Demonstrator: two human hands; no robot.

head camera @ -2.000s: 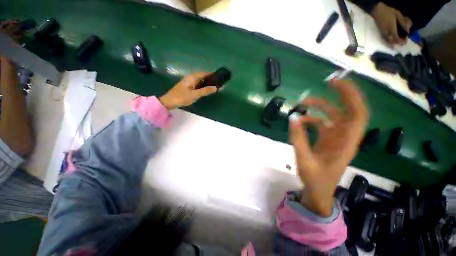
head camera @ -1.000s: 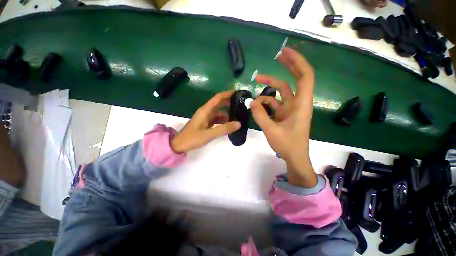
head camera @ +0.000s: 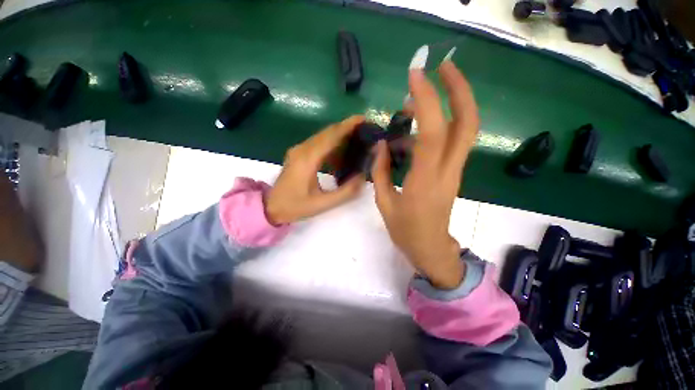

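Observation:
My left hand (head camera: 312,174) holds a black device unit (head camera: 357,152) at the belt's near edge. My right hand (head camera: 427,167) is at the unit's right side, its thumb touching or very near the upper end; this part is blurred. Whitish tabs (head camera: 419,58) stick up at the tips of my right hand's raised fingers. I cannot see a white dot between the hands. Another black unit (head camera: 401,126) lies on the belt behind my right hand, partly hidden. A unit (head camera: 243,103) with a small white piece at its lower left end lies on the belt to the left.
The green belt (head camera: 198,46) carries several spaced black units. A heap of black units (head camera: 575,297) lies on the white worktop's right end; another heap (head camera: 610,34) lies across the belt. White strips (head camera: 90,213) lie at left. A neighbour's arm (head camera: 17,236) shows at the left edge.
Since one second ago, the held unit has moved slightly up and tilted, and the white dot at my right fingertips is no longer visible. My right hand's raised fingers have drawn closer together.

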